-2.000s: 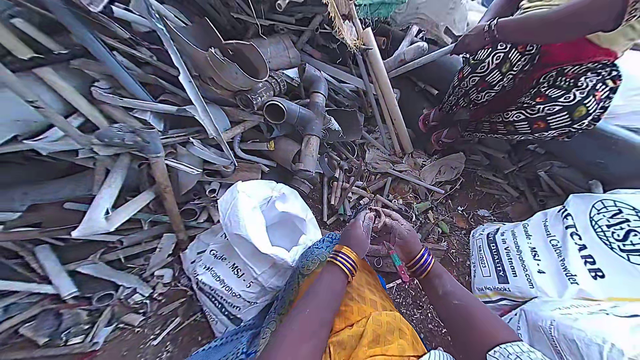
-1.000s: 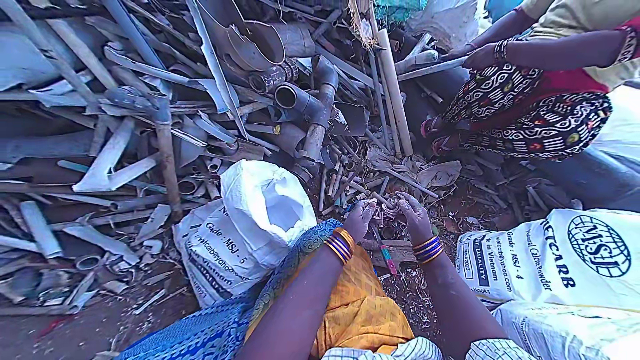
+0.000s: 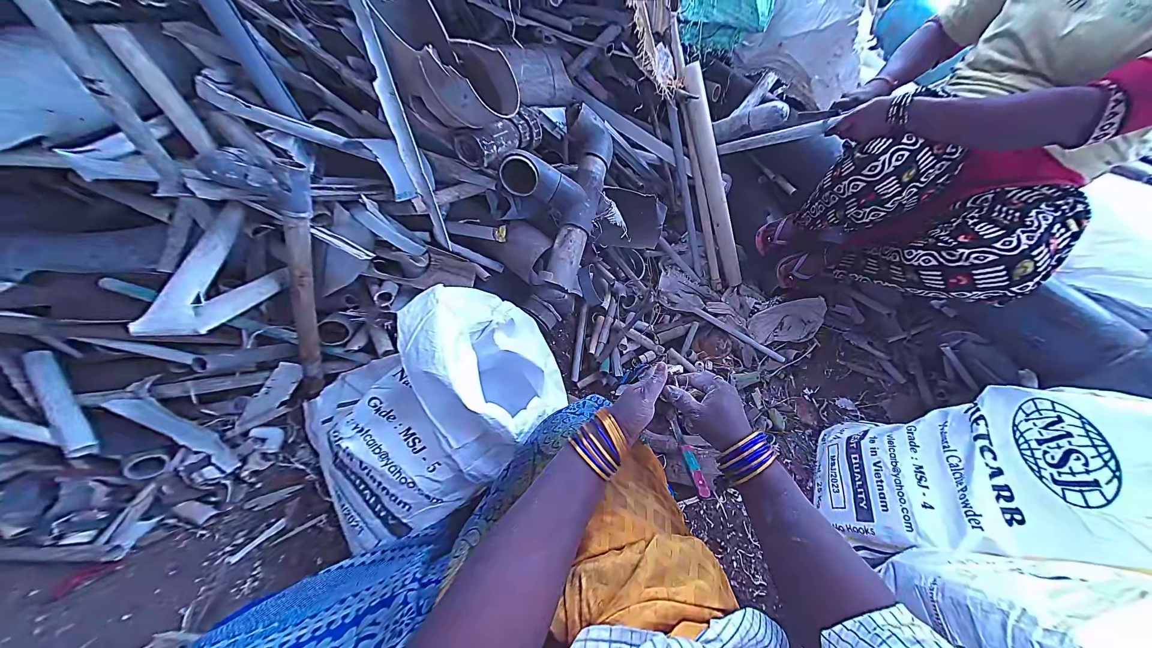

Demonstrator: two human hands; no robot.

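My left hand (image 3: pixel 643 401) and my right hand (image 3: pixel 713 410) meet at the centre, each with bangles at the wrist. Between their fingertips is a small pale piece (image 3: pixel 675 373), too small to name, which my right fingers pinch. Whether my left fingers hold anything is not plain. Just below the hands, a tool with a pink and green handle (image 3: pixel 694 470) lies near a flat block on the ground. An open white woven sack (image 3: pixel 479 360) stands to the left of my left hand. Short pipe pieces (image 3: pixel 612 328) lie beyond the hands.
A large heap of scrap plastic pipes (image 3: pixel 297 225) fills the left and far side. Printed white sacks (image 3: pixel 945 468) lie at the right. At the upper right, a co-worker's hands (image 3: pixel 859 117) hold a long pale strip (image 3: pixel 778 135). Two upright poles (image 3: pixel 711 180) stand near the centre.
My hands, slightly apart one second ago, have come together at the fingertips. The co-worker's hands stay on the long strip.
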